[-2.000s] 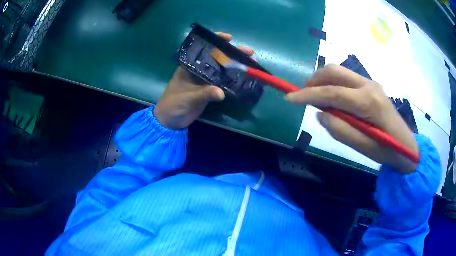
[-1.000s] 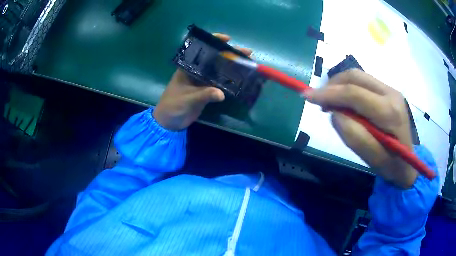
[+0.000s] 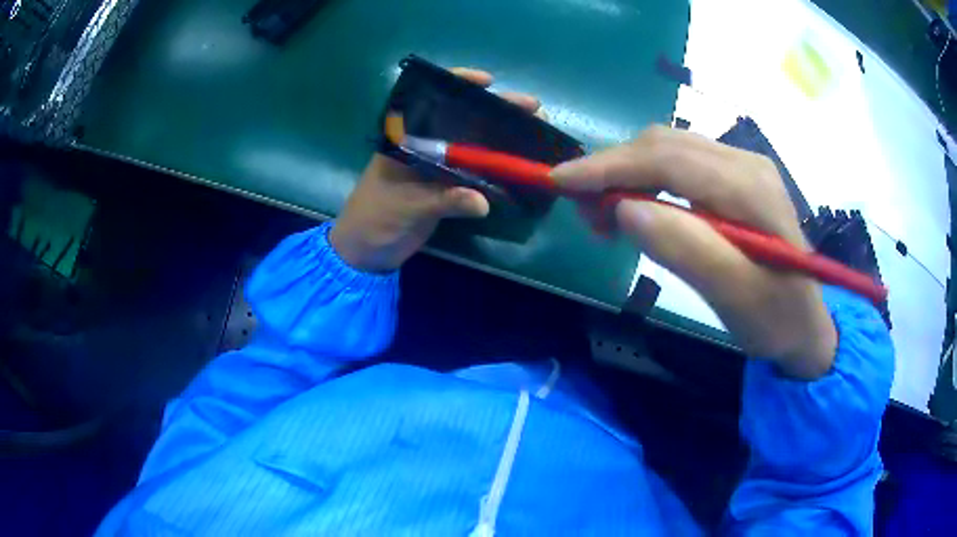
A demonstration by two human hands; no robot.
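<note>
My left hand (image 3: 394,210) holds a black plastic housing (image 3: 462,121) above the green mat, thumb on its near side and fingertips showing at its far side. The housing is tilted and its inside looks dark. My right hand (image 3: 703,215) holds a brush (image 3: 504,166) with a long red handle, pale metal ferrule and small orange bristle tip. The bristle tip is at the left end of the housing; blur hides whether it touches. The handle's rear end passes over my right wrist.
A black housing (image 3: 281,18) lies on the green mat (image 3: 241,105) at the top left. Black comb-edged housings (image 3: 845,241) rest on the white paper sheet (image 3: 902,136) at right, partly behind my right hand. The sheet has a yellow stain (image 3: 807,69) and black tape tabs (image 3: 642,297).
The bristle tip has moved left along the housing to its left end, and my right hand has moved left with it. The housing is tilted differently, and its inside shows less.
</note>
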